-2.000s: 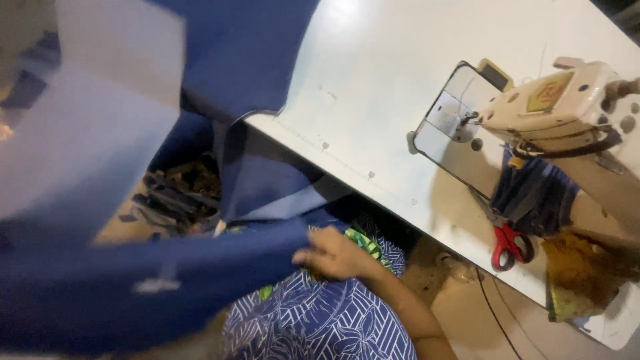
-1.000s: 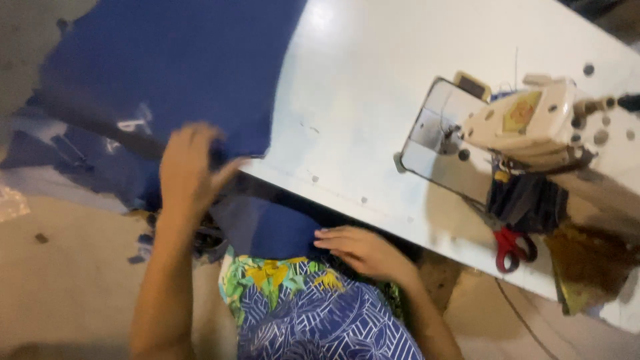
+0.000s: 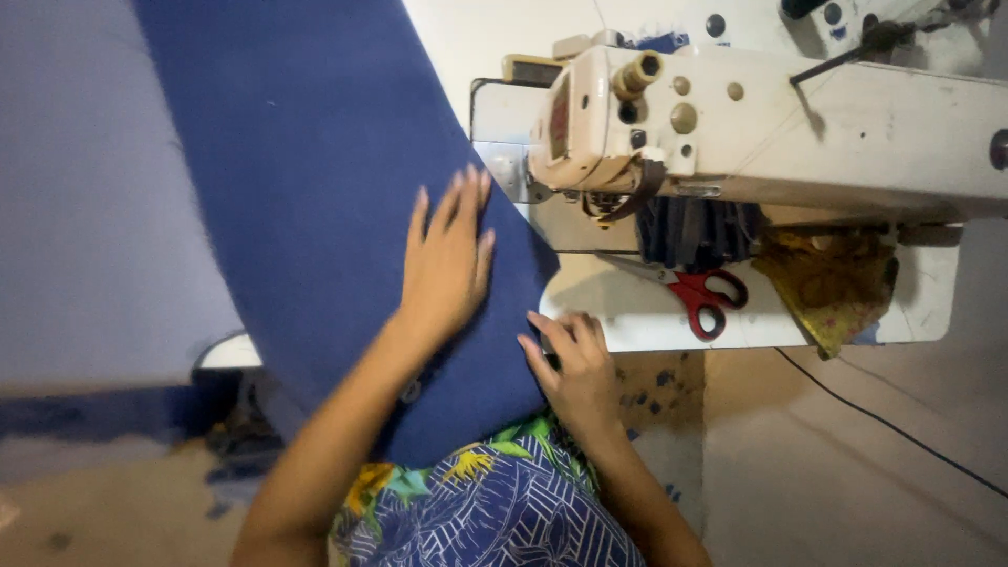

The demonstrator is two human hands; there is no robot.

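Note:
A long piece of navy blue fabric [image 3: 315, 157] lies over the sewing table [image 3: 630, 315] and hangs down onto the lap. My left hand [image 3: 445, 260] rests flat on the fabric, fingers spread and pointing at the machine. At the table's front edge, my right hand [image 3: 579, 366] has bent fingers beside the fabric's curved edge; whether it pinches the cloth is not clear. The head of a white industrial sewing machine [image 3: 583, 118] stands just beyond the fabric's edge, its needle area partly hidden.
Red-handled scissors [image 3: 705, 299] lie on the table below the machine arm. Beside them are a stack of dark cloth pieces [image 3: 693, 232] and a mustard-yellow cloth [image 3: 835, 283]. A black cable [image 3: 890, 425] runs down at the right. Fabric scraps [image 3: 657, 394] are scattered on the floor.
The navy fabric now reaches up beside the machine head and covers more of the tabletop. My left hand has moved right, onto the fabric nearer the machine. The view has shifted closer to the machine.

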